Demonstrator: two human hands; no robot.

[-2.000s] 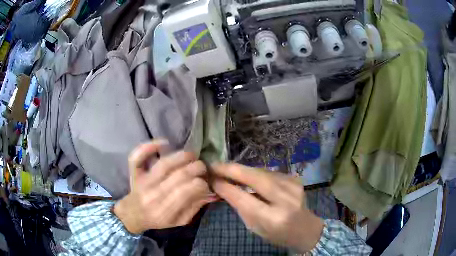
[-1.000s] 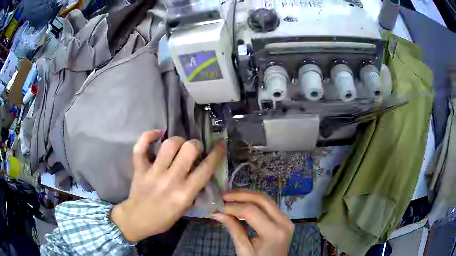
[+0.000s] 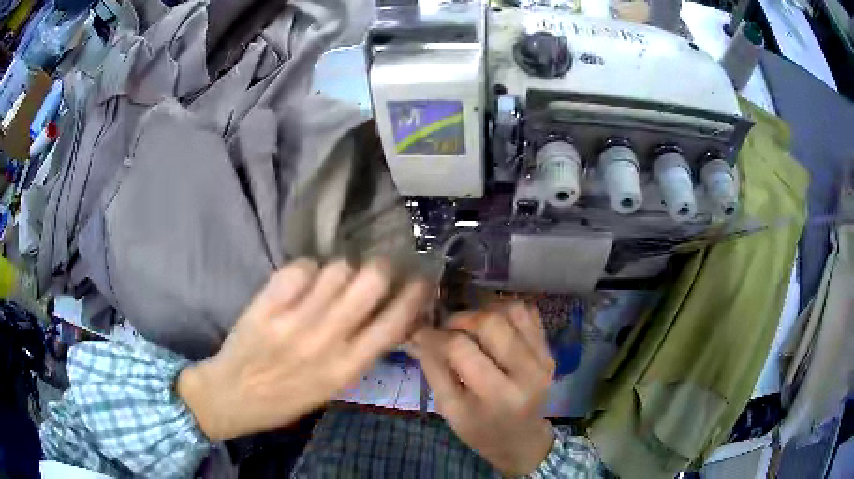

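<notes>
A grey-taupe garment piece (image 3: 173, 224) lies left of the overlock machine (image 3: 435, 122) and runs up to its presser foot area (image 3: 426, 220). My left hand (image 3: 309, 341) lies on the cloth just in front of the presser foot, fingers bent over its edge and blurred. My right hand (image 3: 492, 374) is beside it on the right, thumb and fingers pinched on the cloth edge where the two hands meet. The fingers hide the held edge. A small loop of thread or trimming stands right of the needle area.
Grey cloth is heaped at the far left. Olive green pieces (image 3: 726, 309) drape at the right. Four tension dials (image 3: 620, 178) face forward. Trimmings (image 3: 562, 313) lie on a blue surface (image 3: 569, 354) behind my right hand. The table's edge runs below the hands.
The view has shifted, so the machine sits further right. The cloth by the needle is bunched into folds where a pale green strip showed. My right hand has moved up, closer to the needle.
</notes>
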